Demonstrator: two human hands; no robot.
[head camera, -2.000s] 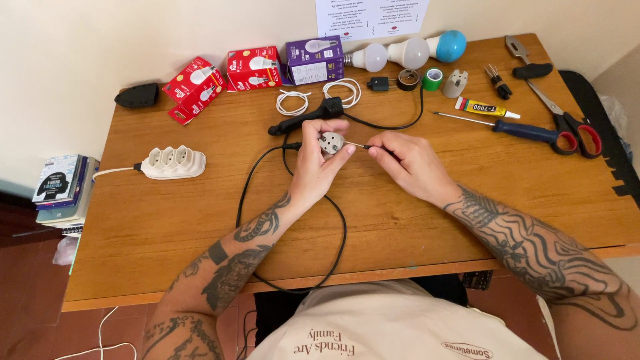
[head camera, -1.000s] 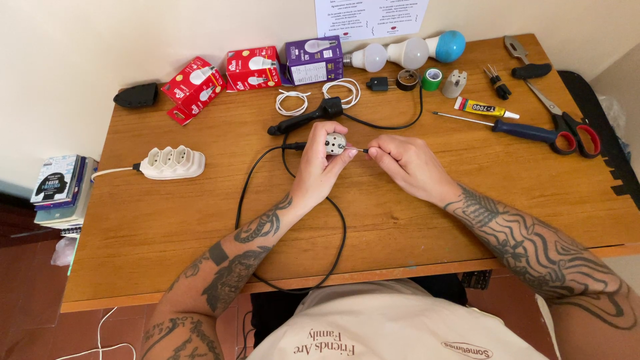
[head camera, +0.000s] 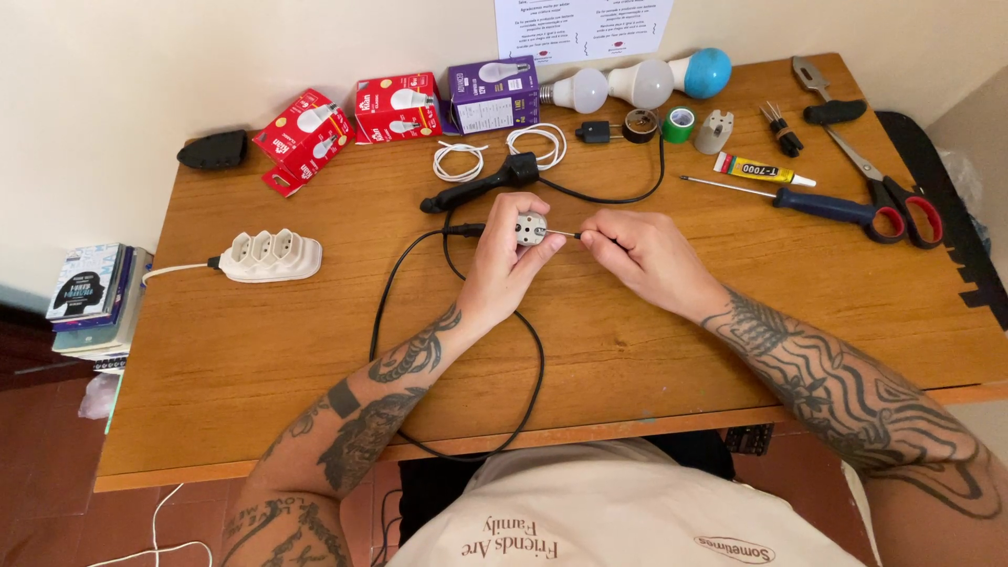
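My left hand (head camera: 508, 256) grips a small light-grey lamp socket (head camera: 530, 228), its face with holes turned up toward me. In my right hand (head camera: 642, 252) is a thin screwdriver (head camera: 563, 233); its metal shaft points left, with its tip at the socket's right side. My fingers hide most of the handle. A black cable (head camera: 383, 303) meets the left hand's side at a dark connector or sleeve and loops down over the table's front edge. Just behind the left hand lies a black soldering iron or similar corded tool (head camera: 488, 183).
A white power strip (head camera: 272, 256) lies at left. Behind are bulb boxes (head camera: 492, 94), light bulbs (head camera: 642, 83), coiled white wire (head camera: 458, 161), green tape (head camera: 678, 124) and another grey socket (head camera: 713, 132). At right are a glue tube (head camera: 762, 169), a blue-handled screwdriver (head camera: 823, 205) and scissors (head camera: 886, 193).
The socket has tilted slightly in my left hand since two seconds ago. Both hands stay in nearly the same place, the screwdriver still at the socket.
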